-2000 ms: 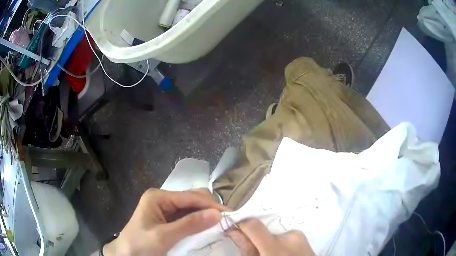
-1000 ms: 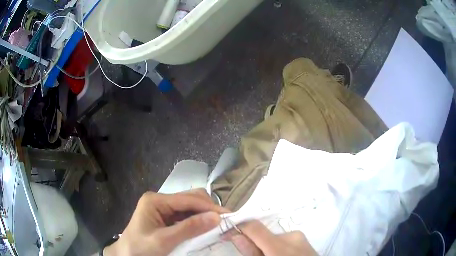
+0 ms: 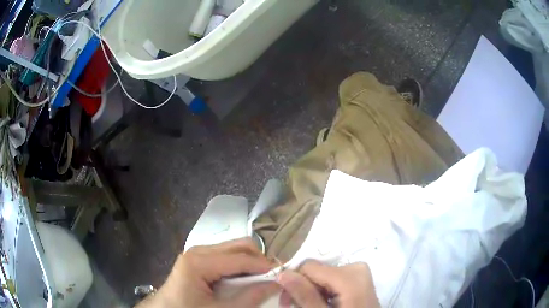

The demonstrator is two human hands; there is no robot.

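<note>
A white garment [image 3: 391, 234] lies over the lap, with a long seam line down it and a stiffer curved white end [image 3: 221, 218] hanging left of the knee. My left hand [image 3: 223, 274] pinches the garment's folded edge between thumb and fingers. My right hand [image 3: 325, 286] pinches the same edge just to the right, fingertips nearly touching the left ones. Fine brownish thread shows at the fingertips. Whether a small tool is held there cannot be told. Both hands are cut off by the bottom edge.
Tan-brown trousers [image 3: 367, 132] and a dark shoe [image 3: 410, 92] lie beyond the cloth. A cream tub [image 3: 223, 57] with spools stands at the top. A blue-edged table [image 3: 78, 69] and another tub [image 3: 63, 264] are at left. A flat white sheet [image 3: 493, 102] is at right.
My left hand has rolled over the edge, its thumb now lower. My right fingertips have closed up beside it. The thread loops seen at the fingertips before are now mostly hidden.
</note>
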